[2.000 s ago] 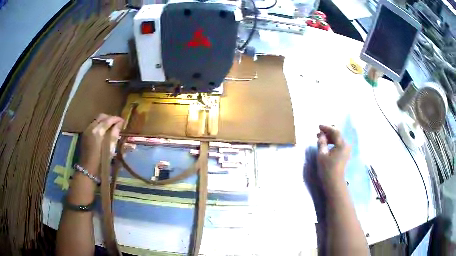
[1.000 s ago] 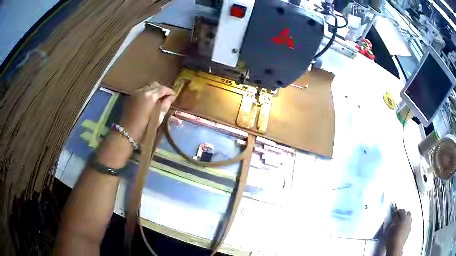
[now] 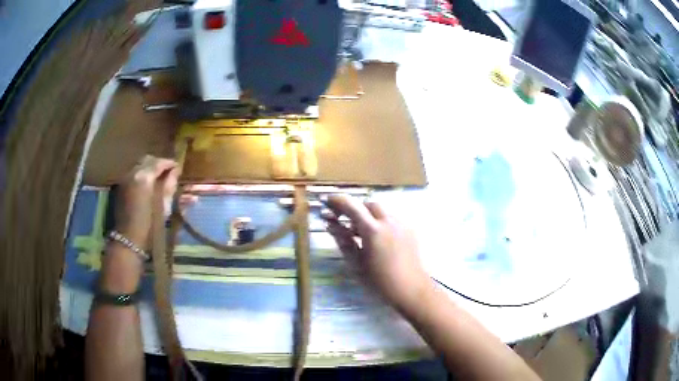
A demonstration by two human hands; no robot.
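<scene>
My left hand (image 3: 145, 195) pinches a brown strap (image 3: 162, 279) at the left of the lit brass clamp frame (image 3: 227, 128). The straps hang in loops toward me. My right hand (image 3: 372, 249) is just right of the right-hand strap (image 3: 302, 260), fingers curled around what looks like small thread snips (image 3: 320, 202), mostly hidden and blurred. The brown panel (image 3: 372, 145) lies flat under the clamp frame and the dark grey machine head (image 3: 287, 56). The needle area is lit and blurred.
A bluish template (image 3: 208, 290) with yellow-green tape lies under the straps. A thin black cord (image 3: 506, 305) curves over the white table (image 3: 447, 134) toward my right hand. A screen (image 3: 555, 41) and round fan (image 3: 618, 132) stand right. Brown panels (image 3: 45, 186) are stacked left.
My right hand went to the right edge of the table and has come back in beside the right-hand strap. The snips are gone from their place at right. My left hand still holds the strap.
</scene>
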